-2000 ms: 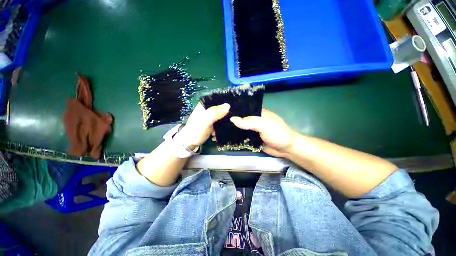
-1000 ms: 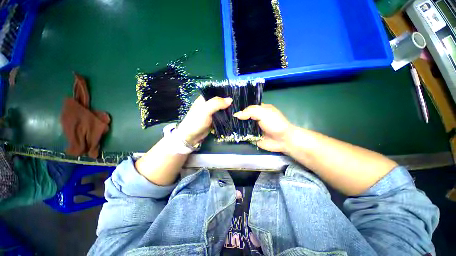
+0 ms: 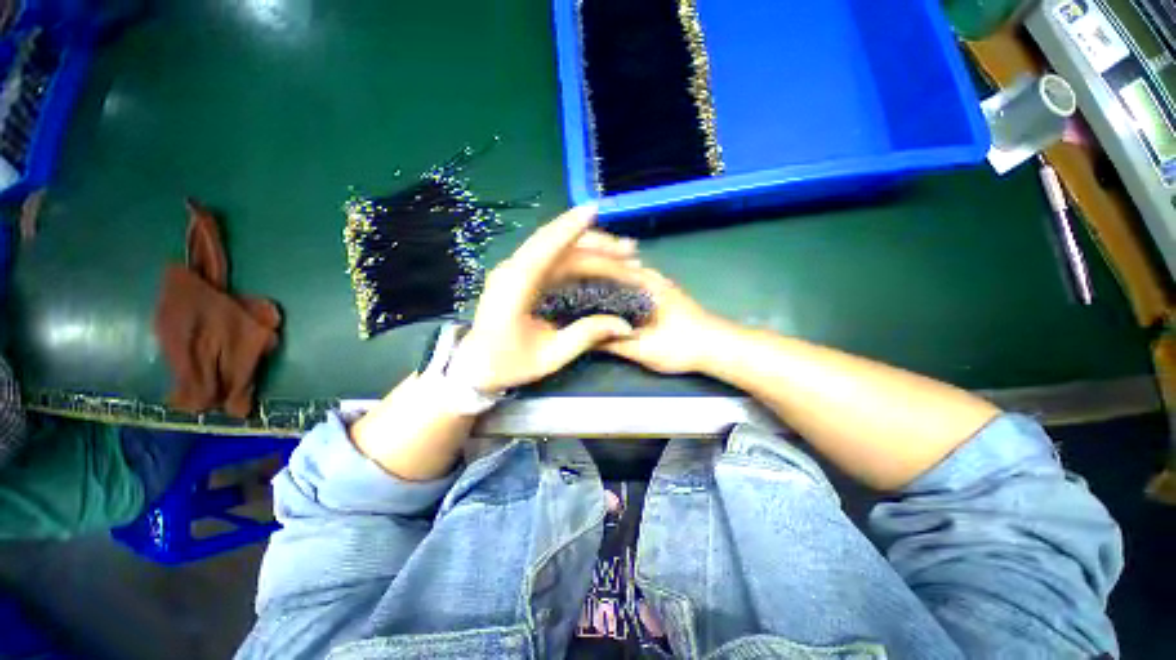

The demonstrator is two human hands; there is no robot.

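A thick bundle of black leads [image 3: 596,303] stands upright between my hands, its greyish end face turned up toward me. My left hand [image 3: 535,310] curls round its left side, with fingers stretched behind and thumb in front. My right hand [image 3: 673,329] closes on its right side. The lower part of the bundle is hidden. A loose flat pile of black leads [image 3: 413,264] lies on the green mat to the left, gold tips at its left and whitish tips fanned unevenly at its right.
A blue tray [image 3: 774,183] at the back right holds a packed row of leads [image 3: 641,97]. Red-brown cloth [image 3: 217,329] lies left. A pen [image 3: 1065,239], a whitish roll [image 3: 1032,114] and a scale [image 3: 1119,97] are at right. The bench's pale front edge [image 3: 606,415] runs before me.
The bundle was spread flat between my hands, and is now gathered compactly and tilted end-up. My left fingers have moved up and round behind it. The view has shifted slightly.
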